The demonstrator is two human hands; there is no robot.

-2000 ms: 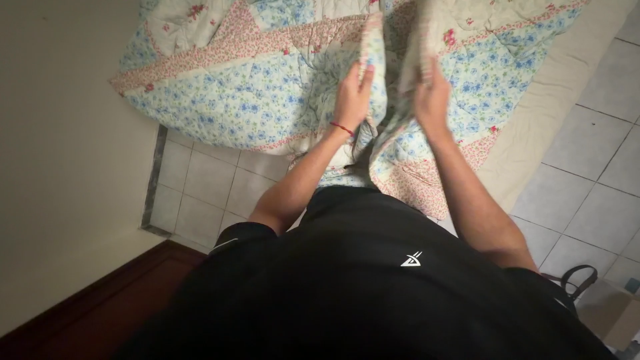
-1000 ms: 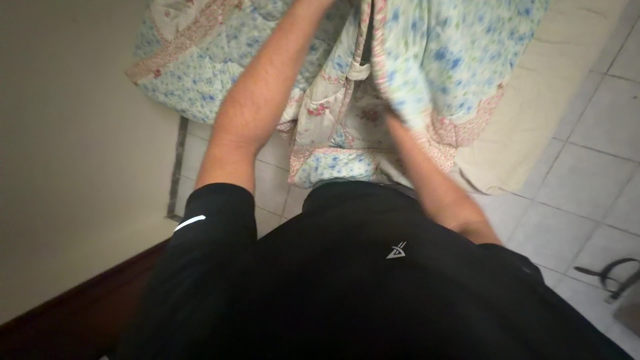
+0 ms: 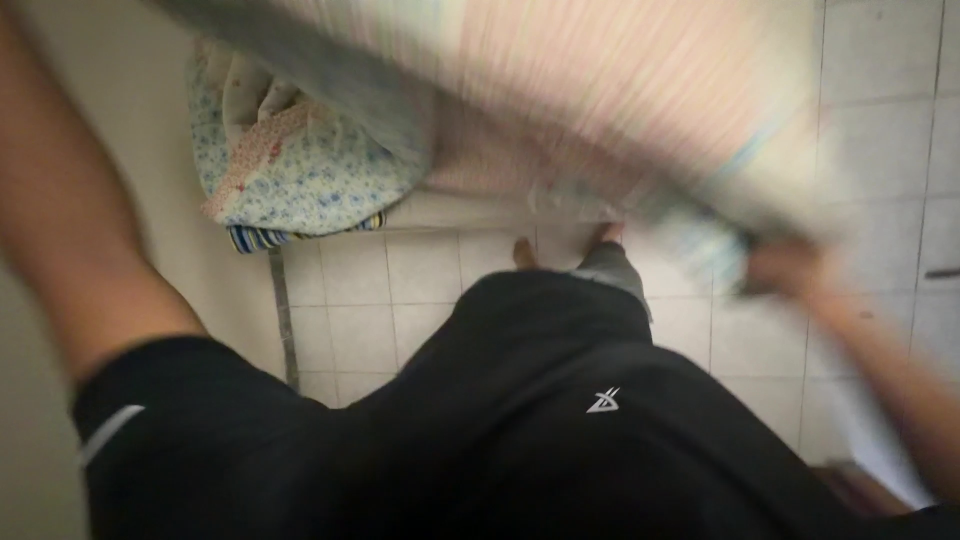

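A quilt in patchwork floral fabric (image 3: 322,180) spreads across the top of the view. Its right part is lifted and blurred by motion, and its left part lies bunched by the wall. At the right, my right hand (image 3: 787,266) is closed on an edge of the raised quilt, with the fingers blurred. My left arm reaches up along the left side and leaves the frame at the top, so my left hand is out of view. Under the quilt's left part shows a striped cloth edge (image 3: 259,238).
A plain wall (image 3: 172,262) runs along the left. White floor tiles (image 3: 427,270) lie below and to the right of the quilt. My bare feet stand on the tiles near the quilt's lower edge. A dark, thin object (image 3: 943,274) lies at the far right.
My hands have moved apart; the right one has gone right with the quilt edge, and the left arm is raised out of the frame. The quilt now is lifted and stretched across the top.
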